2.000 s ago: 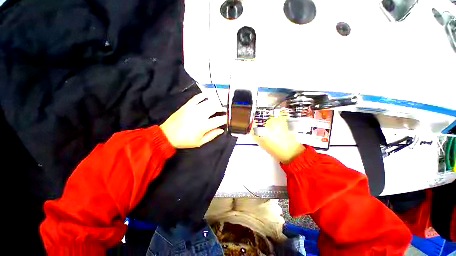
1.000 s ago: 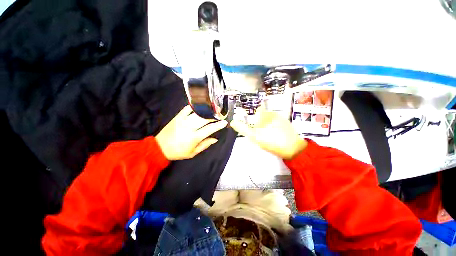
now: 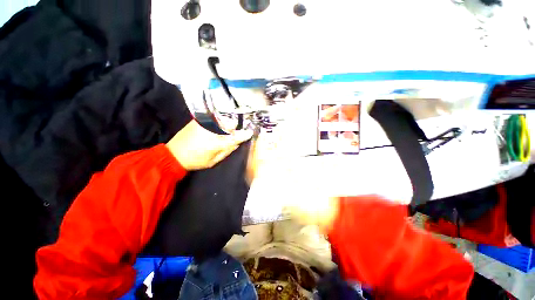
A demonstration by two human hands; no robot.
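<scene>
Black fabric (image 3: 202,202) spreads over the left side and hangs past the table's front edge. My left hand (image 3: 205,146) holds it down near its right edge, fingertips beside the presser foot and needle area (image 3: 256,121). Whether the fingertips also pinch it is hard to see. A curved shiny metal loop (image 3: 216,111) stands just above these fingers. My right hand (image 3: 311,210) is strongly blurred near the table's front edge, right of the fabric and away from the needle. Its fingers cannot be made out.
The white machine head (image 3: 375,41) with a blue stripe spans the top. A lit phone (image 3: 338,128) lies right of the needle. Further right are a black strip (image 3: 410,152), a thin dark tool (image 3: 443,140), green and yellow rings (image 3: 518,137) and a dark control panel (image 3: 511,95).
My right hand has moved from beside the needle down towards the table's front edge. My left hand stays on the fabric by the needle. The camera view has shifted, showing more of the right side.
</scene>
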